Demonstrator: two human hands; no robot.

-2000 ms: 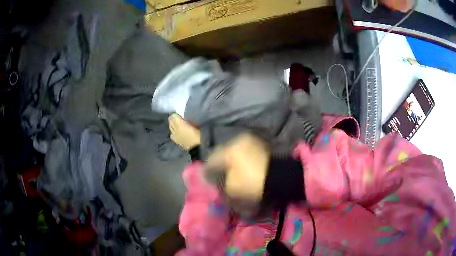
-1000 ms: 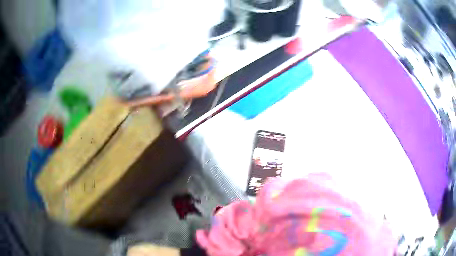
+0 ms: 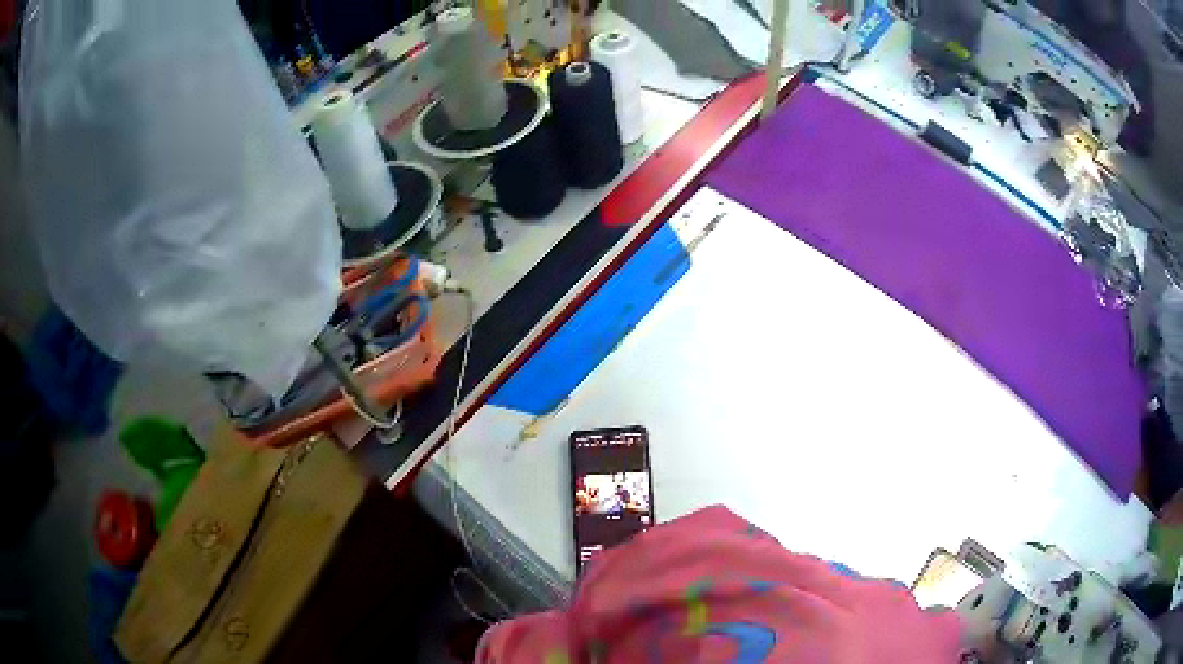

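Neither of my hands shows; only my pink patterned sleeve is in view at the bottom edge. A black smartphone (image 3: 611, 492) with a lit screen lies on the white table (image 3: 791, 376) just beyond the sleeve, which overlaps its lower end. A thin white cable (image 3: 459, 389) loops over the table's left edge. A blue sheet (image 3: 593, 330) and a purple cloth (image 3: 947, 266) lie flat along the far side of the table. No garment piece that I hold can be seen.
A speckled sewing machine head (image 3: 1057, 610) stands at the lower right. White thread cones (image 3: 353, 162) and black cones (image 3: 586, 127) stand on the neighbouring table. A white plastic bag (image 3: 175, 182) hangs above an orange basket (image 3: 409, 370). A brown carton (image 3: 240, 551) is at the lower left.
The view has swung from the grey cloth and floor up to the table. Both hands, earlier at the grey cloth, have left the picture. Thread cones and the machine head now show.
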